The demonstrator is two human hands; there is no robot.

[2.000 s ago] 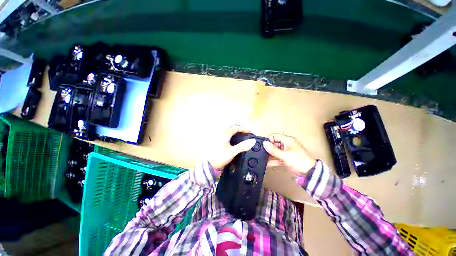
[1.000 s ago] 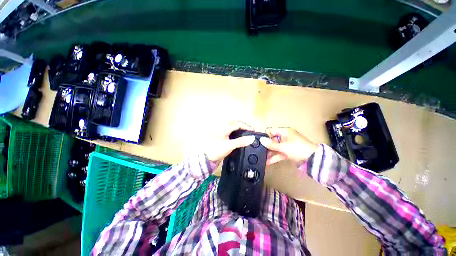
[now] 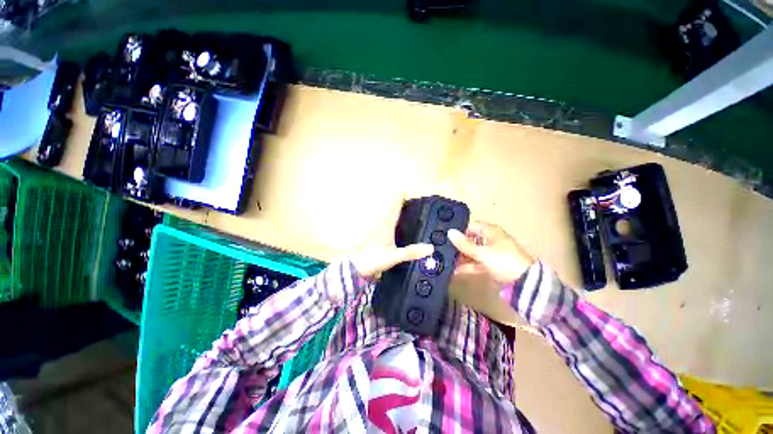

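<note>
A closed black block, the joined unit (image 3: 424, 284), is upright in front of my body, its narrow panel with a row of round recesses facing up. My left hand (image 3: 381, 256) holds it from the left side, with the thumb on the panel. My right hand (image 3: 492, 252) holds it from the right side, with the thumb on the panel edge. The fingers behind the unit are partly hidden. An open housing (image 3: 646, 229) with a silver disc and red and white wires lies on the bench at the right, with a narrow front panel (image 3: 586, 240) beside it.
Stacked units (image 3: 182, 127) stand at the left on a pale blue sheet (image 3: 225, 157). A green turnover crate (image 3: 157, 322) is at lower left, a yellow crate (image 3: 729, 405) at lower right. Beyond the cardboard-covered bench (image 3: 373, 153) runs a green belt (image 3: 525, 59) with black units and a white support (image 3: 703, 80).
The unit has shifted, so both hands now hold it nearer its middle and its far end shows above the thumbs. The unit on the belt has moved toward the top edge.
</note>
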